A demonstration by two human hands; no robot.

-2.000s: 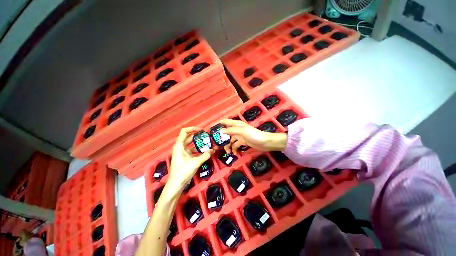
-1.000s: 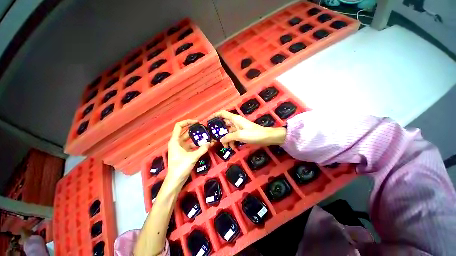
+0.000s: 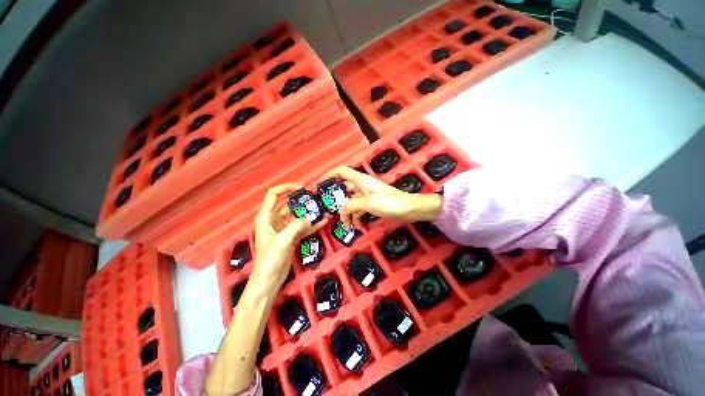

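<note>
My left hand point(image 3: 276, 224) holds a black smartwatch body point(image 3: 306, 206) by its edges, screen up and lit green and white. My right hand point(image 3: 379, 199) holds a second lit smartwatch body point(image 3: 333, 196) beside it, close to the first. Both are held above the orange-red work tray point(image 3: 456, 303). Two watches in the tray just below my hands also show green-and-white screens. Other face-up watches there are dark with small white labels. Several face-down watches with round ring marks lie toward the right side. My forearms hide some pockets.
Stacked orange-red trays point(image 3: 255, 166) stand behind the work tray, the top one holding black watches. A right rear tray point(image 3: 433, 73) is partly filled. A left side tray point(image 3: 124, 309) holds a row of watches. The white bench top point(image 3: 572, 116) shows at the right. Another tray shows far lower left.
The two held screens went from green and white to white and purple, and are now green and white again. The view has shifted slightly. Both hands keep hold of the watches.
</note>
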